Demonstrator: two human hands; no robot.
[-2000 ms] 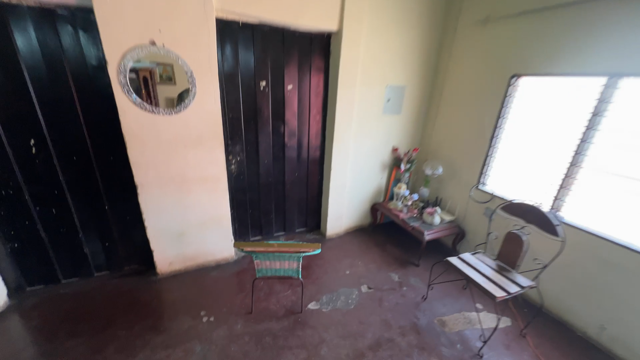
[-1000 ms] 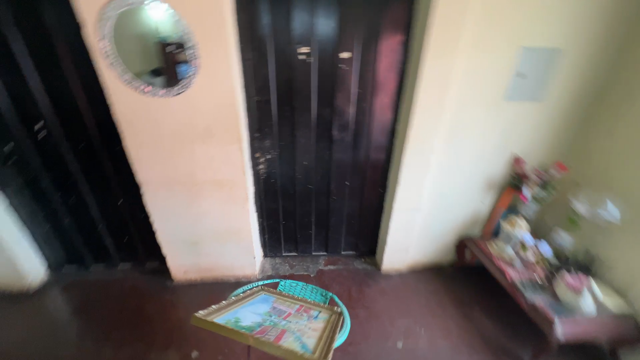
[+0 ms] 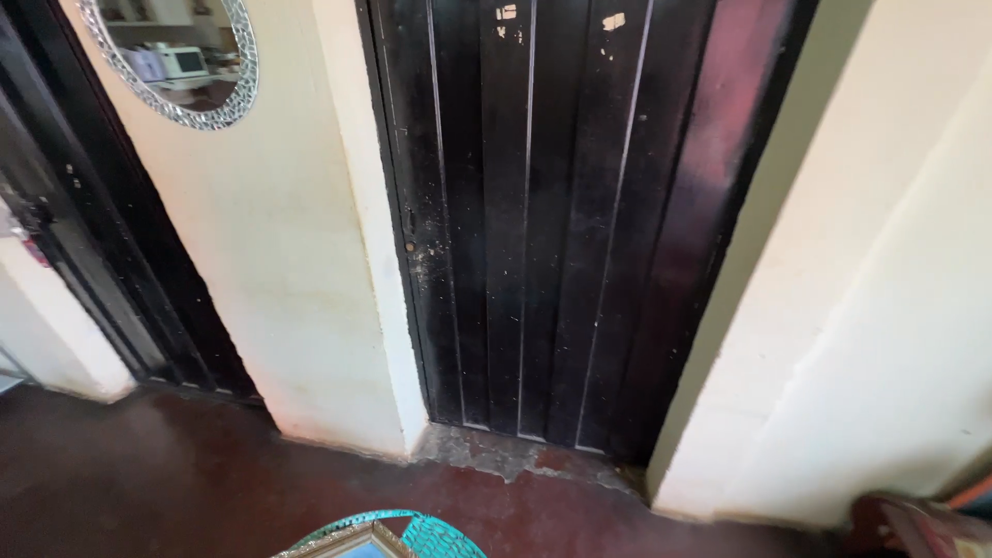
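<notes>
Neither of my hands shows in the head view. At the bottom edge, a picture frame with an ornate gilt border (image 3: pixel 329 540) lies on a turquoise woven seat (image 3: pixel 438 536); only the frame's upper corner and a small blue part of its picture are visible. Beyond them stands a black metal door (image 3: pixel 542 232) with worn, scratched paint. On the wall at upper left hangs an oval mirror (image 3: pixel 249 74) with a silvery mosaic rim, which reflects a microwave.
A second black metal door (image 3: pixel 155 256) is at the left, past a cream wall section (image 3: pixel 271 256). The dark red floor (image 3: pixel 194 465) has a chipped grey patch at the door sill. A wooden table's corner (image 3: pixel 891 527) shows at lower right.
The view has moved much closer to the door and the woven seat. The slatted chair and the window, seen two seconds ago, are out of view.
</notes>
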